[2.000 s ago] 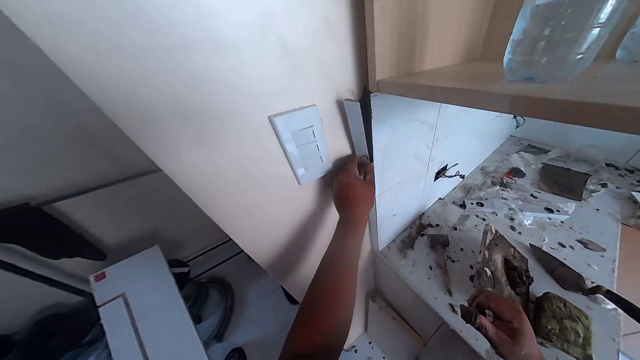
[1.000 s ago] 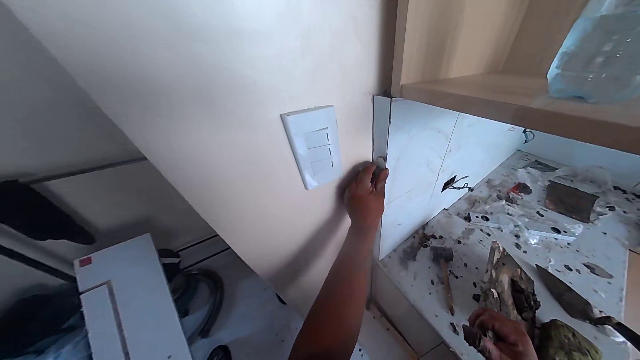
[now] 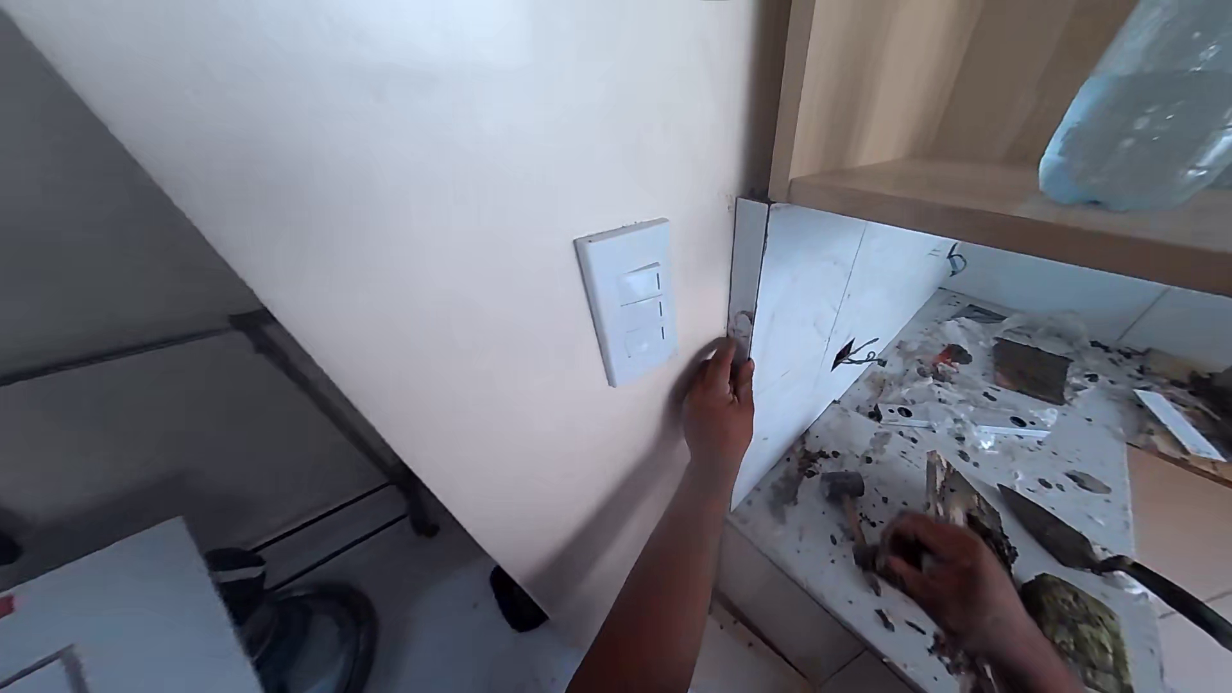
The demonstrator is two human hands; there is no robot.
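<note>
A narrow strip of white tile (image 3: pixel 747 250) stands upright along the wall edge, under the wooden cabinet and beside the tiled wall (image 3: pixel 804 289). My left hand (image 3: pixel 722 399) presses its fingers against the strip's lower part. To its left a white three-gang switch plate (image 3: pixel 628 303) sits on the wall. My right hand (image 3: pixel 948 577) is curled above the counter, over the handle end of a small mallet (image 3: pixel 845 486); whether it holds anything cannot be told. A pointing trowel (image 3: pixel 1054 529) and a mortar-covered block (image 3: pixel 1076 626) lie to its right.
Overhead juts the wooden cabinet (image 3: pixel 1011 226), with a plastic water bottle (image 3: pixel 1141 125) on it. Wires poke from a hole (image 3: pixel 845 356) in the tiled wall. Debris and plastic scraps cover the counter (image 3: pixel 808 539). At lower left stands a white box (image 3: pixel 125 616) beside a coiled hose (image 3: pixel 356 616).
The tile strip leaned out from the wall edge two seconds ago and now lies in line with it. My right hand has lifted from beside the block and moved toward the mallet.
</note>
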